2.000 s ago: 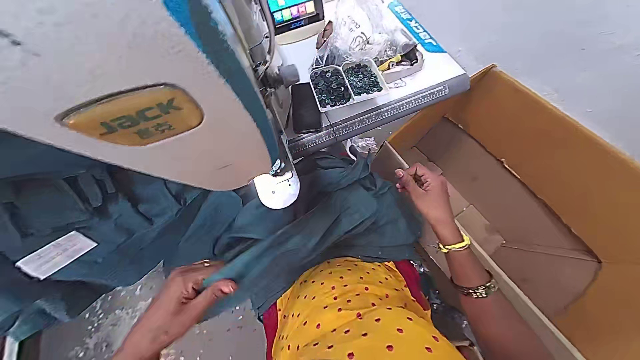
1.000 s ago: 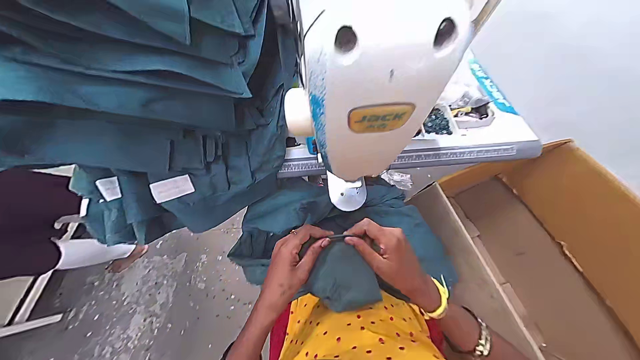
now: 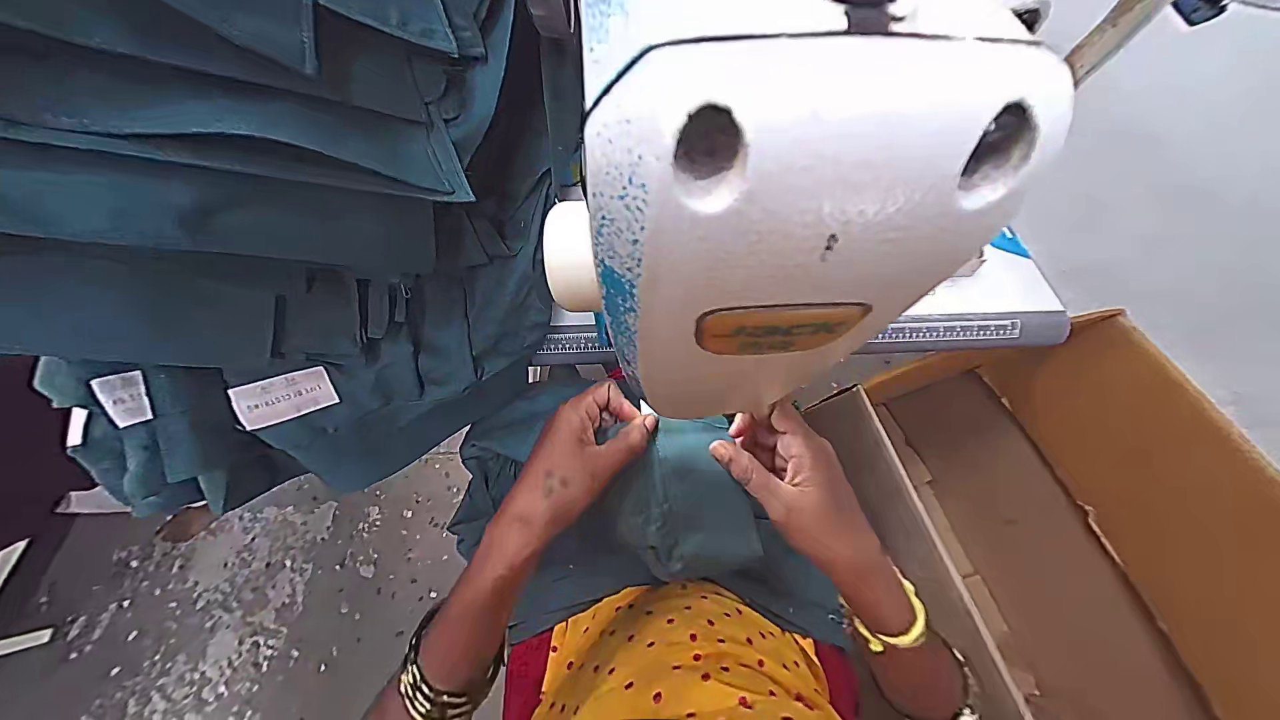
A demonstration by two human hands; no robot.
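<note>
A dark teal garment [image 3: 690, 500] lies over my lap, its upper edge raised under the head of a white Jack sewing machine [image 3: 800, 220]. My left hand [image 3: 590, 450] pinches the cloth between thumb and fingers, just left of the machine head's lower end. On the other side, my right hand [image 3: 785, 465] has its fingers curled at the cloth's edge, partly behind the head's lower tip. The machine head hides the needle area and part of the cloth's edge.
A stack of teal garments [image 3: 220, 200] with white labels hangs at the left. An open cardboard box [image 3: 1020, 520] stands at the right. Behind the machine is a white table [image 3: 990, 290] with a ruler strip. Scraps litter the floor [image 3: 250, 590].
Two seconds ago my hands were far apart; they came together on the cloth, and now stand slightly apart at its raised edge under the machine head. The view has shifted a lot.
</note>
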